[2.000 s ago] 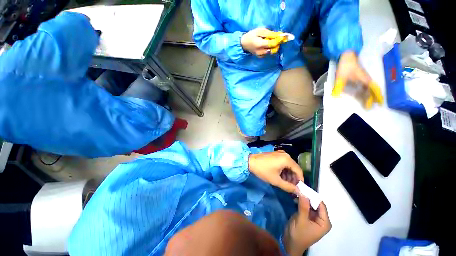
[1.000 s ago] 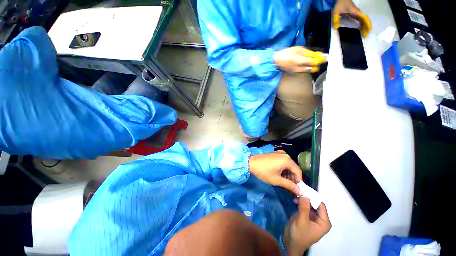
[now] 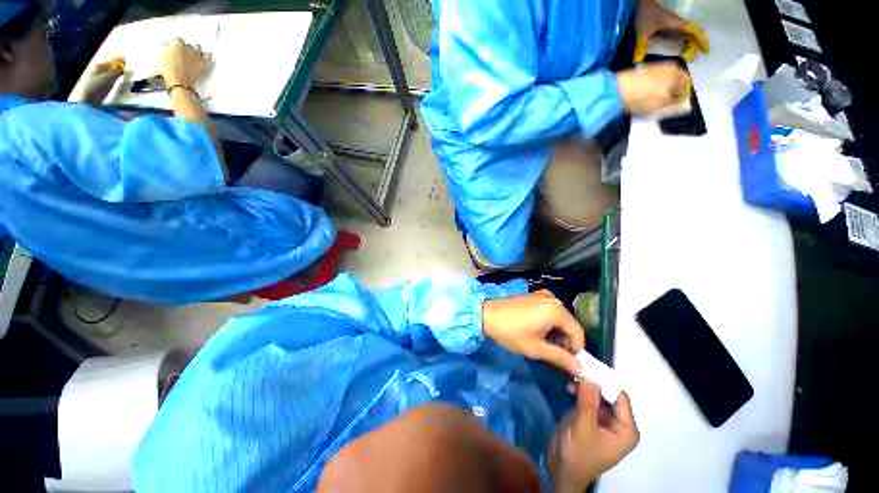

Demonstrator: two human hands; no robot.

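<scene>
My left hand [image 3: 535,327] and my right hand [image 3: 596,433] look bare and meet at the table's near edge. Both pinch a small white strip, perhaps a label sheet [image 3: 599,375], with the left at its upper end and the right at its lower end. A glossy black smartphone or screen module [image 3: 695,357] lies flat and slanted on the white table [image 3: 708,250], just beyond my hands. A tiny piece at my fingertips is too small to identify.
A neighbouring worker's hands [image 3: 660,91] are over another black phone [image 3: 686,122]. Blue bins with white wipes stand on the table's far side [image 3: 761,144] and at its lower end [image 3: 761,474]. Another worker sits at a separate white table [image 3: 251,48].
The neighbouring worker moved one of two phones up the table and now has both hands over it. The seated worker's hands came into view. My hands barely moved, still holding the strip.
</scene>
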